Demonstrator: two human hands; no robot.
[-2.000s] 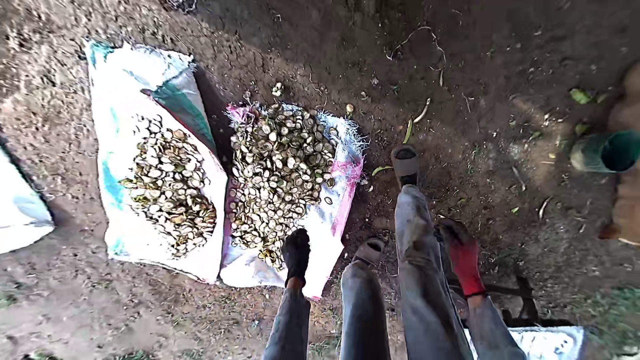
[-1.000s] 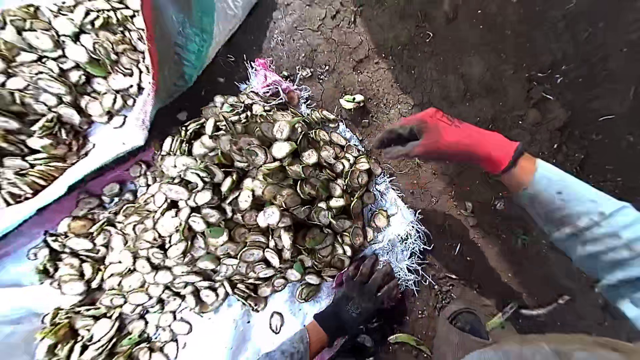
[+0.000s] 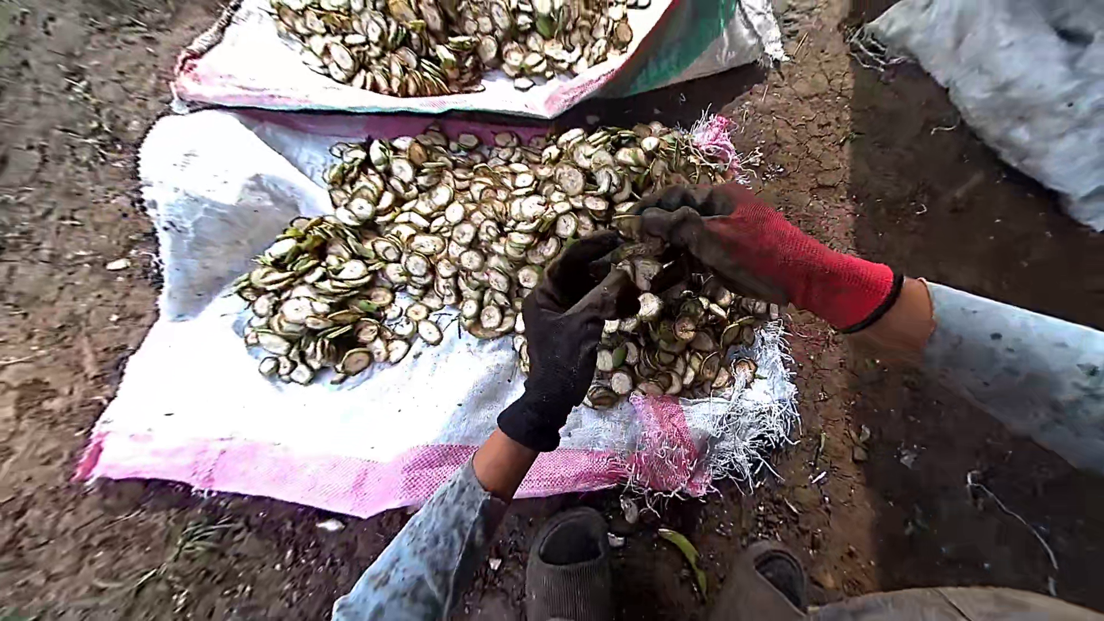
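Observation:
Many round, pale slices of a plant with green-brown rims lie in a pile [image 3: 483, 233] on a white woven sack [image 3: 345, 414] with pink bands and a frayed right end. Above the pile's right part, my left hand [image 3: 573, 323], in a black glove, has its fingers curved apart. Close to its right is my right hand [image 3: 733, 237], in a red glove with dark fingers, its fingers bent over the slices. Whether either hand holds a slice cannot be told, as the fingertips blend into the dark part of the pile.
A second woven sack [image 3: 345, 95] with more slices [image 3: 448, 43] lies beyond the first. At the upper right is a large whitish sack [image 3: 1009, 78]. My shoes [image 3: 569, 565] stand on bare soil below the near sack's edge, beside a green-yellow strip [image 3: 686, 552].
My right hand has moved from beside the pile to over it. My left hand has left the sack's frayed edge and is now over the slices too. The view has turned strongly.

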